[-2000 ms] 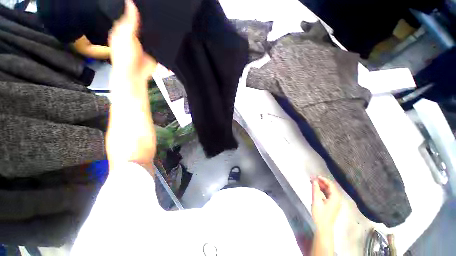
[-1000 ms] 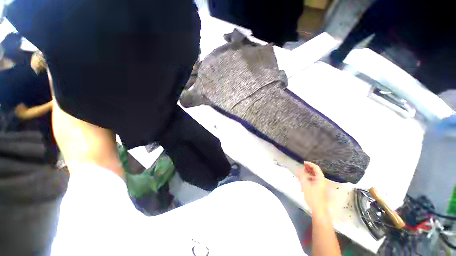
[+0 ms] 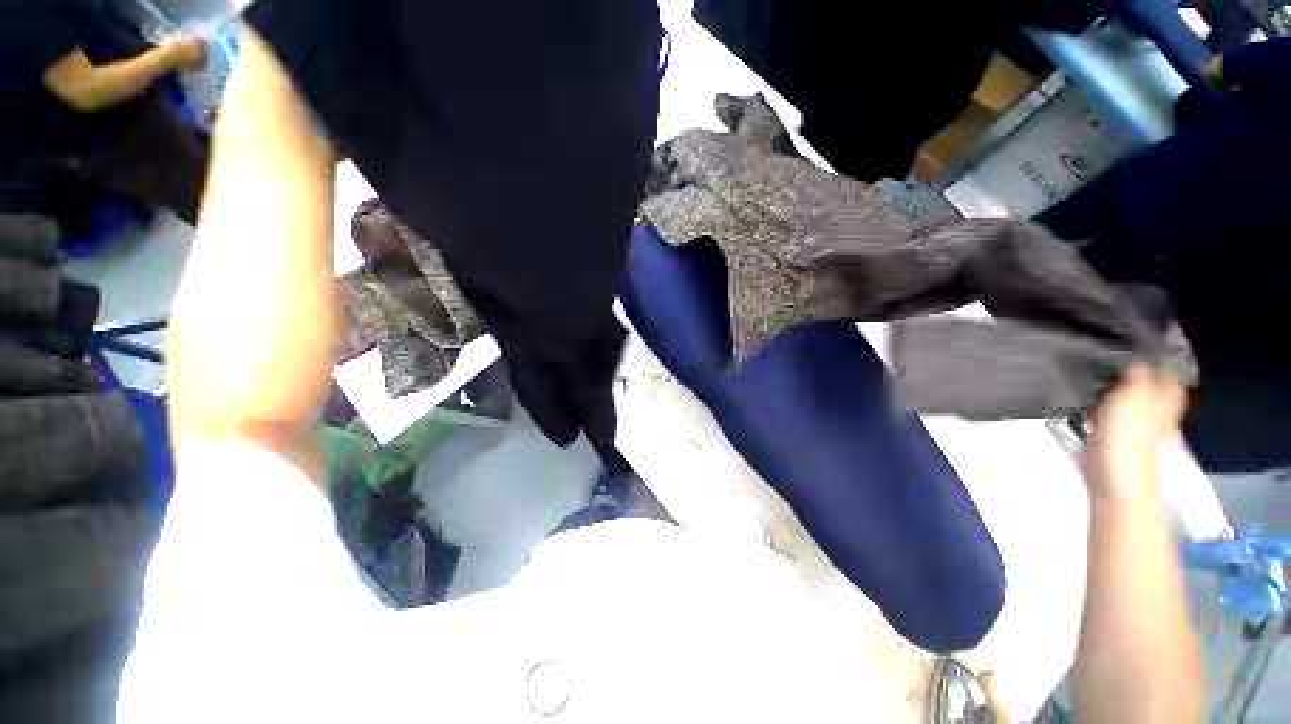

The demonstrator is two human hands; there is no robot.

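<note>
A grey tweed garment (image 3: 807, 262) is pulled sideways off the navy padded board (image 3: 850, 467), whose rounded end is uncovered. My right hand (image 3: 1140, 410) is closed on the tweed's far right end; hand and cloth there are blurred. A black garment (image 3: 496, 156) hangs in front of me from the top edge, between my left arm and the board. My left arm (image 3: 255, 255) reaches up beside it; the hand itself is hidden or cut off at the top, so its grip does not show.
The steam iron (image 3: 963, 696) is partly cut off at the bottom edge, on the white table (image 3: 750, 530). Grey garments (image 3: 64, 467) hang at left. A person's arm (image 3: 121, 78) shows at upper left. A cardboard box (image 3: 977, 113) and dark clothing are at upper right.
My right hand has moved from beside the board to the right and taken hold of the tweed, pulling it off the board's rounded end. My left arm still reaches up by the black garment.
</note>
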